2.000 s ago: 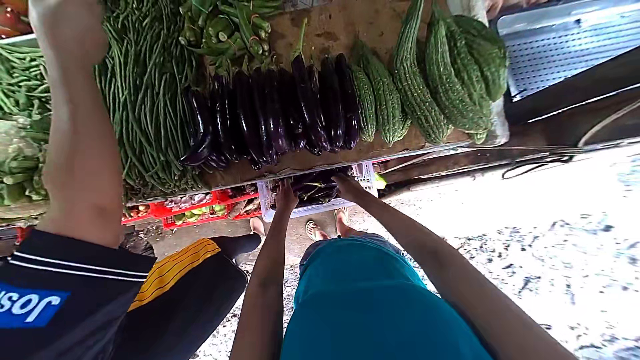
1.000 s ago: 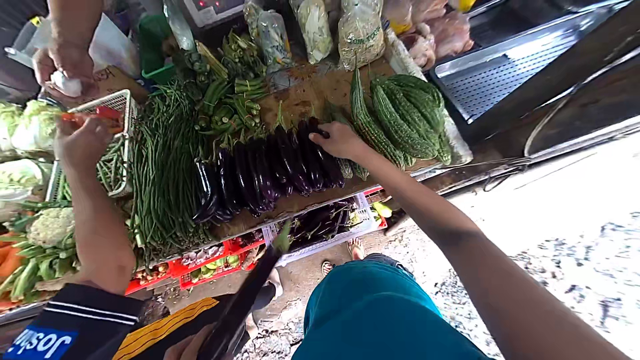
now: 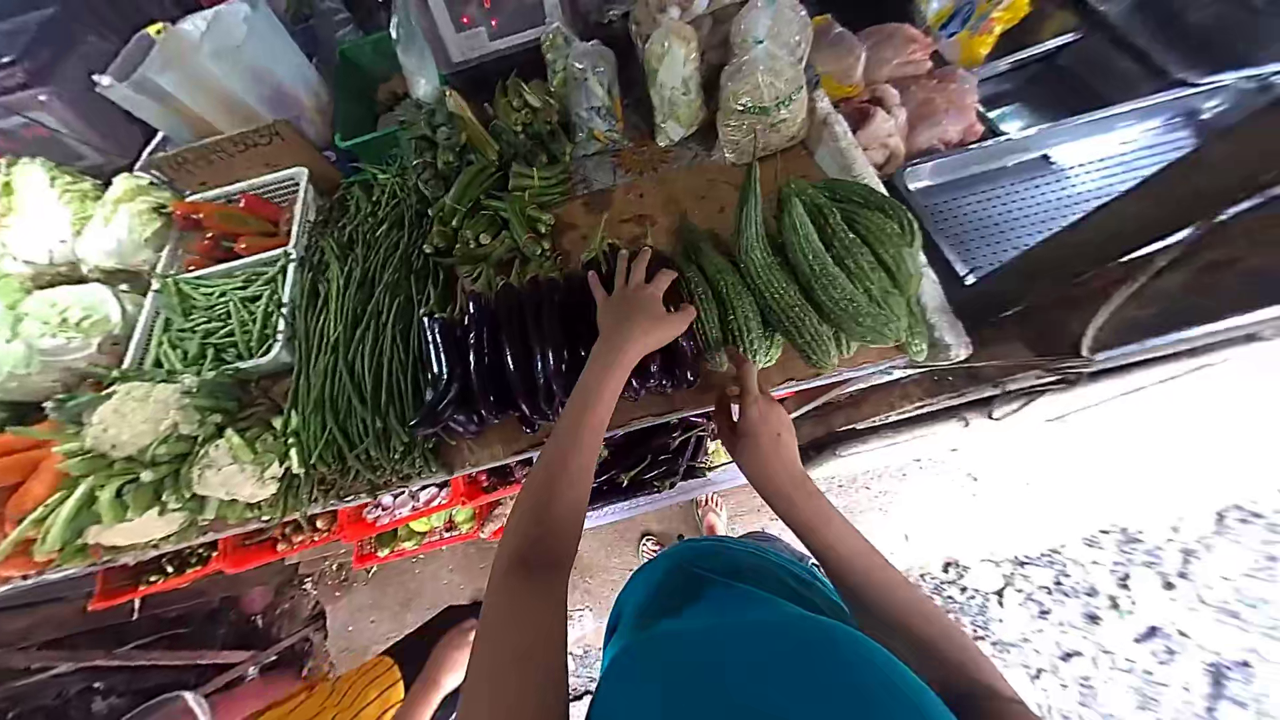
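My left hand [image 3: 640, 312] lies with spread fingers on the right part of a row of dark purple eggplants [image 3: 515, 345]. At the stall's front edge, my right hand [image 3: 762, 425] is by the lower tips of the bitter gourds [image 3: 815, 265], its index finger extended up toward them; whether it touches them cannot be told. Neither hand shows anything gripped. Beneath the tabletop, more eggplants [image 3: 655, 455] fill a pale crate below my hands. Long green beans [image 3: 360, 330] lie left of the row, and bundled okra-like green pods [image 3: 500, 200] lie behind it.
Cauliflower [image 3: 140, 420], a white basket [image 3: 292, 215] of peppers and green beans, and cabbages [image 3: 60, 215] stand left. Bagged vegetables [image 3: 765, 95], raw poultry [image 3: 935, 105] and a perforated metal tray [image 3: 1060, 200] are at the back and right. Red crates [image 3: 400, 520] sit below; another person's leg [image 3: 445, 660] is lower left.
One second ago a hand at the lower left held a single eggplant; now my left hand rests on the row. My right hand has moved from the eggplants to the front edge. The other person's arms have left view.
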